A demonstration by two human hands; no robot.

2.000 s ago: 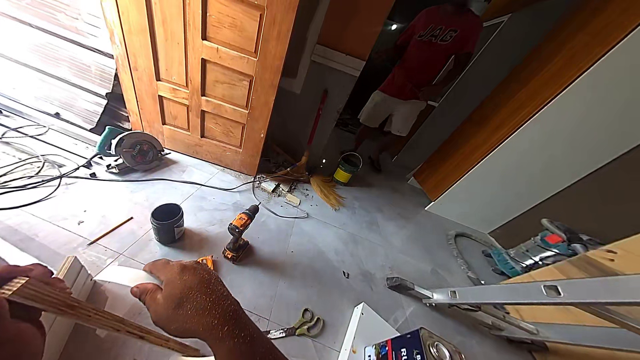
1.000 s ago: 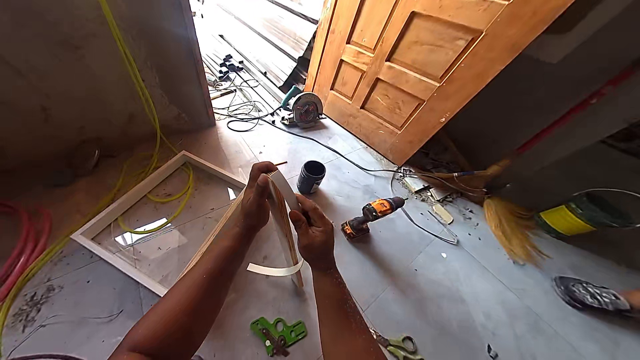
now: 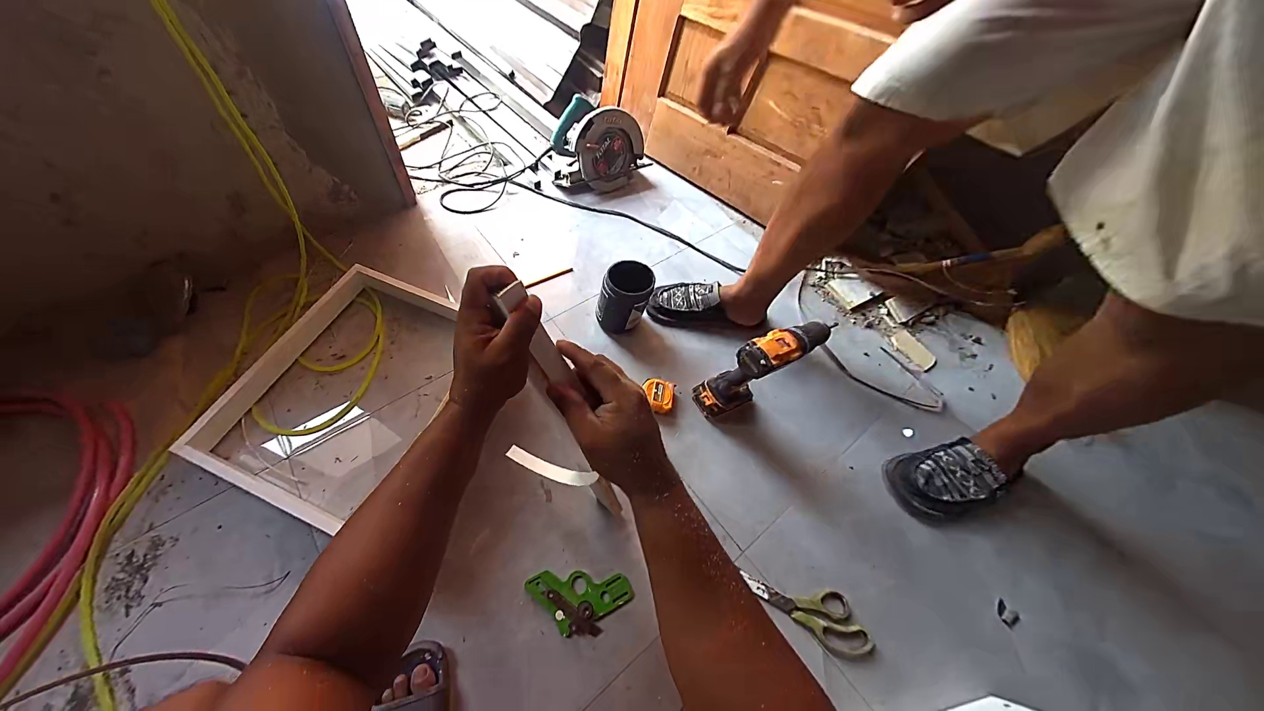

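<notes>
My left hand grips the upper end of a narrow board with a white face. Lower on the same board, my right hand is closed around it with the thumb on the face. A loose white strip curls out from the board below my right hand. Under my forearms on the tiles lie a green plastic tool with a dark metal part and a pair of scissors with green handles. A yellow tape measure and a cordless drill are right of my hands.
A white frame with a clear pane lies at left beside yellow hose and red hose. A dark cup stands ahead, with a circular saw beyond. Another person's legs stand at right, near debris.
The other person has stepped in from the right, with legs and one hand now before the wooden door. My hands stay on the board, whose white strip still hangs in a curl.
</notes>
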